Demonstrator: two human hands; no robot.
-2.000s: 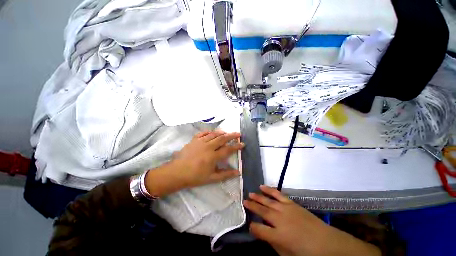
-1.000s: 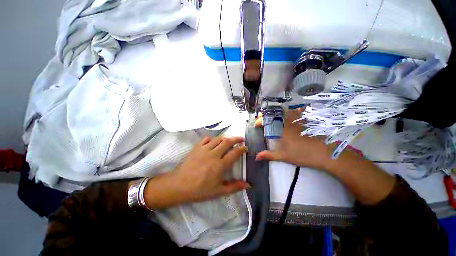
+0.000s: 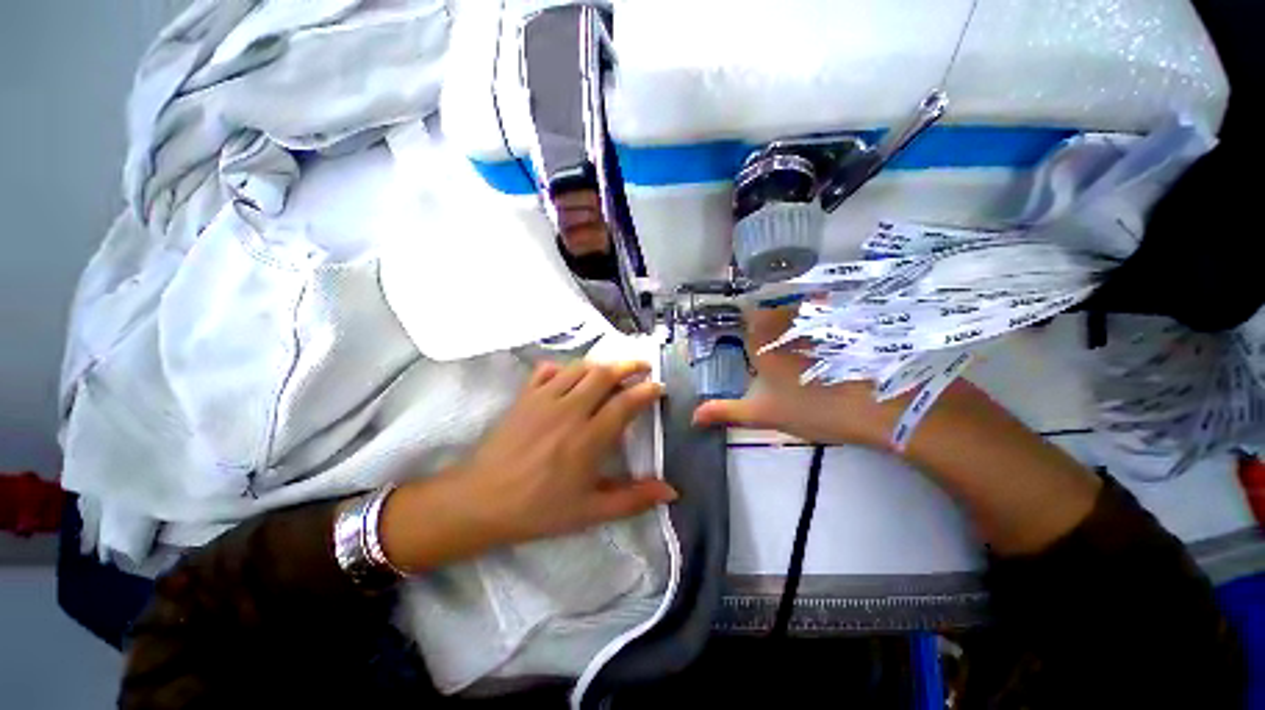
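Note:
A pale ribbed garment piece (image 3: 402,416) lies heaped left of the needle, with a narrow white edge strip (image 3: 674,555) along its right side. A dark-grey band (image 3: 698,499) runs from the presser foot (image 3: 673,326) towards me. My left hand (image 3: 534,458) lies spread on the garment beside the foot, fingertips at the edge strip. My right hand (image 3: 805,395) reaches behind the grey-blue cylinder (image 3: 723,368), its thumb at the grey band's edge; its other fingers are hidden behind the machine parts and labels, so its hold cannot be told.
The white machine head (image 3: 832,70) with a ridged tension dial (image 3: 778,239) stands ahead. White printed labels (image 3: 943,298) hang over my right wrist. A black cord (image 3: 802,541) crosses the table's front edge (image 3: 860,605). A red item (image 3: 1253,483) is at far right.
My right hand has moved from the grey band near the table's front up to beside the presser foot. My left hand stays on the garment. The camera view has shifted.

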